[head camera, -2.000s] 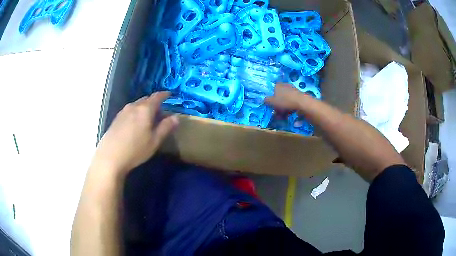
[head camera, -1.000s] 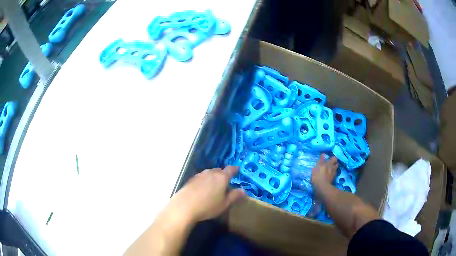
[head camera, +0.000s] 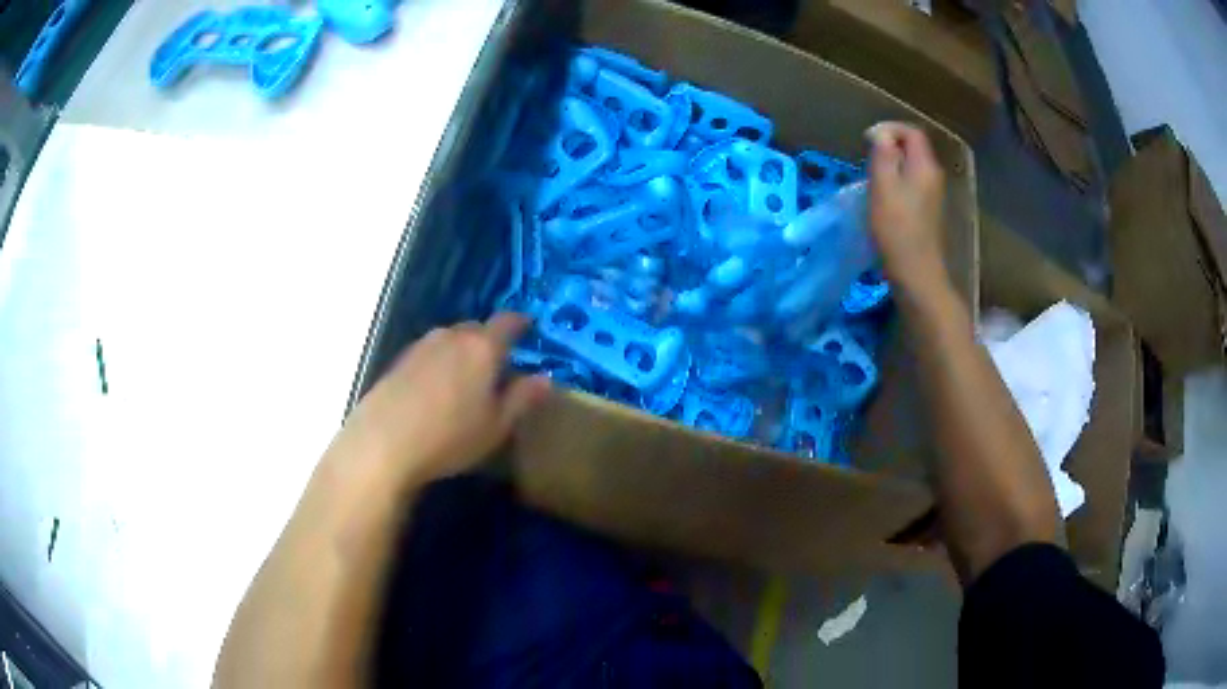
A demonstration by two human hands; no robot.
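A large open carton (head camera: 727, 485) holds a heap of blue controller shells (head camera: 612, 343). My right hand (head camera: 908, 195) is raised at the carton's right side, closed on the edge of a clear plastic bag (head camera: 821, 263) that stretches down over the shells. The bag is blurred, and blue shapes show in or through it. My left hand (head camera: 451, 397) is at the near left edge of the carton, fingers over the rim; whether it grips the rim or a shell is unclear.
Blue shells (head camera: 236, 47) lie on the white bench (head camera: 202, 310) at the upper left. A side carton (head camera: 1110, 444) with a white sheet (head camera: 1050, 384) stands to the right. More cartons (head camera: 902, 54) are behind. A white scrap (head camera: 842, 621) lies on the grey floor.
My right hand has risen from the heap towards the carton's right wall, pulling up the clear bag. My left hand stays at the near left rim. The camera view has shifted.
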